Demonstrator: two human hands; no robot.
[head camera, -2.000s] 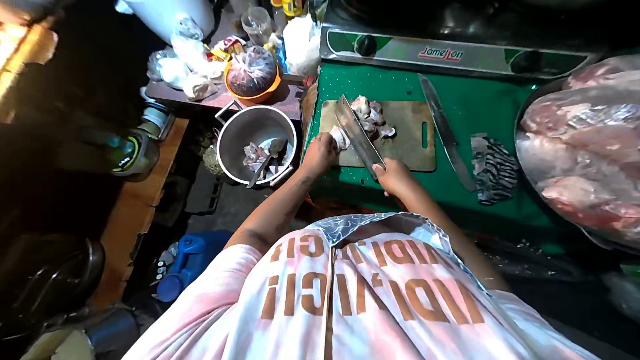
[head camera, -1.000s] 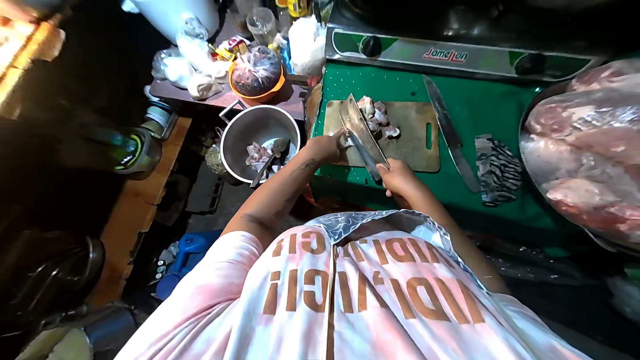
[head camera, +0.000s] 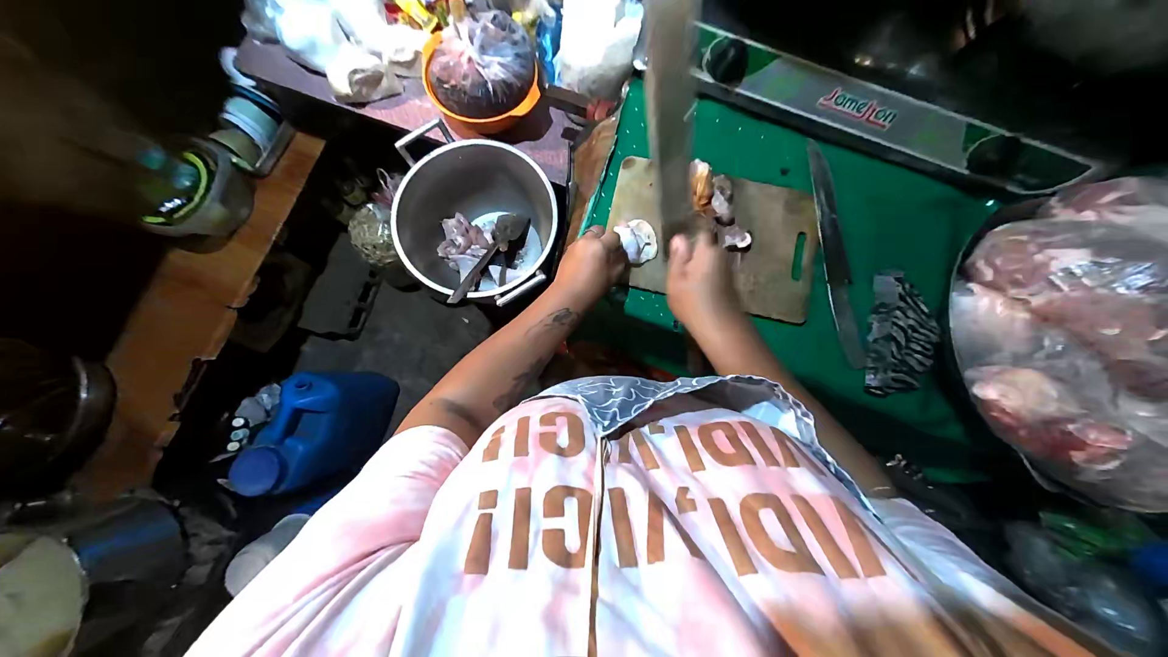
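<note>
My right hand (head camera: 701, 274) grips a large knife (head camera: 671, 109), its broad blade raised, upright in view and blurred by motion, above a wooden cutting board (head camera: 771, 292). At the board's left edge my left hand (head camera: 591, 260) holds a pale piece of raw meat (head camera: 637, 241) by its side. More small meat pieces (head camera: 723, 201) lie on the board, partly hidden behind the blade. Left of my hands stands a metal pot (head camera: 474, 160) with cut meat (head camera: 463, 237) and a ladle (head camera: 504, 239) in it.
A second long knife (head camera: 832, 246) and a striped cloth (head camera: 899, 333) lie on the green tabletop (head camera: 949, 237), right of the board. Beyond them is a large basin of bagged raw meat (head camera: 1049, 319). A gas stove (head camera: 858, 109) borders the back. A blue jug (head camera: 319, 424) stands low on the left.
The large knife has gone from low across the board to raised upright. My left hand has drawn back from beside the blade to the board's left edge.
</note>
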